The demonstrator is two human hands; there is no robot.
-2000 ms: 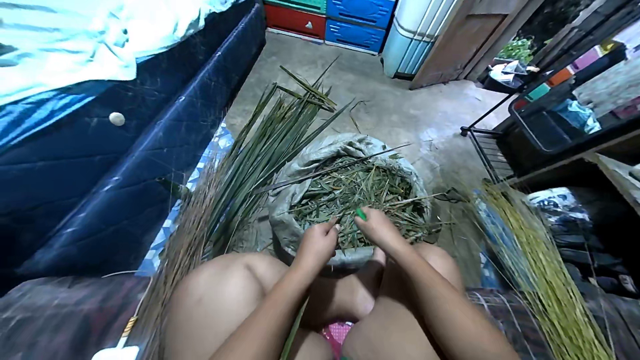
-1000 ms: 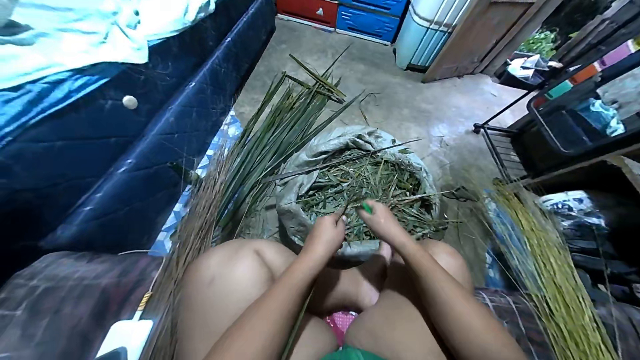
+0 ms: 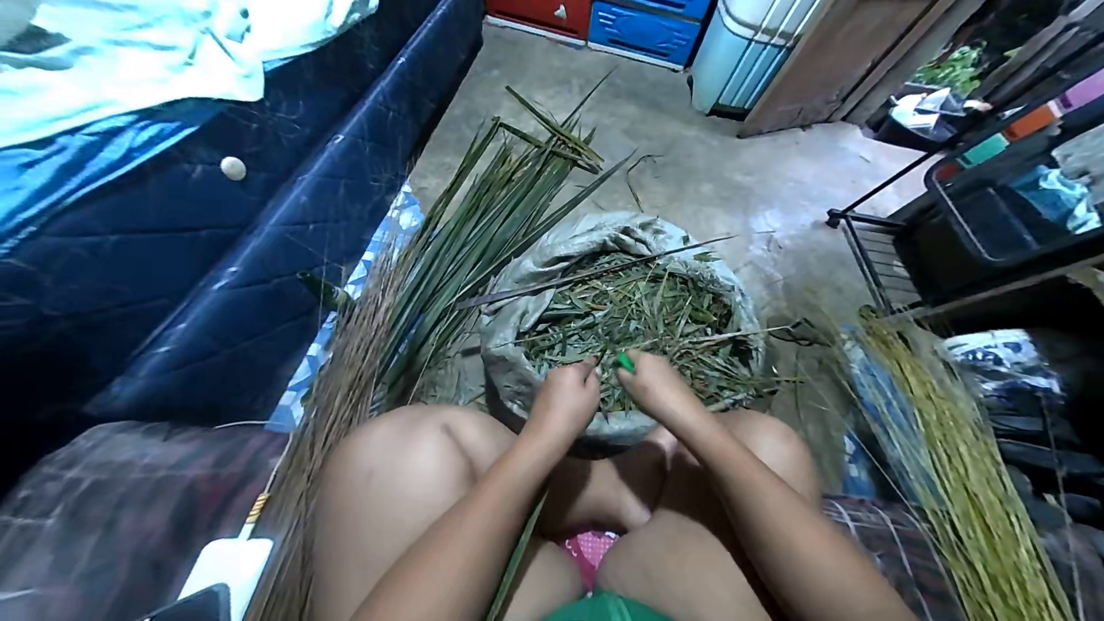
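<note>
My left hand (image 3: 567, 392) is closed on a narrow green leaf strip (image 3: 520, 552), which trails down beneath my forearm. Close to its right, my right hand (image 3: 653, 382) is closed around a small green object (image 3: 625, 361), perhaps a knife handle; any blade is too small to tell. Both hands are over the near part of an open woven sack (image 3: 509, 332), filled with green leaf scraps (image 3: 638, 302). Long green palm-like leaves (image 3: 483, 216) lie on the floor to the sack's left. A bundle of thin brown ribs (image 3: 332, 405) leans beside my left knee.
Yellow-green ribs (image 3: 966, 457) lie at the right, near a black metal rack (image 3: 880, 259). A dark blue mattress (image 3: 198, 224) stands along the left. Blue and red drawers (image 3: 647, 33) and a wooden door (image 3: 828, 69) are at the back. A white power strip (image 3: 226, 573) lies at lower left.
</note>
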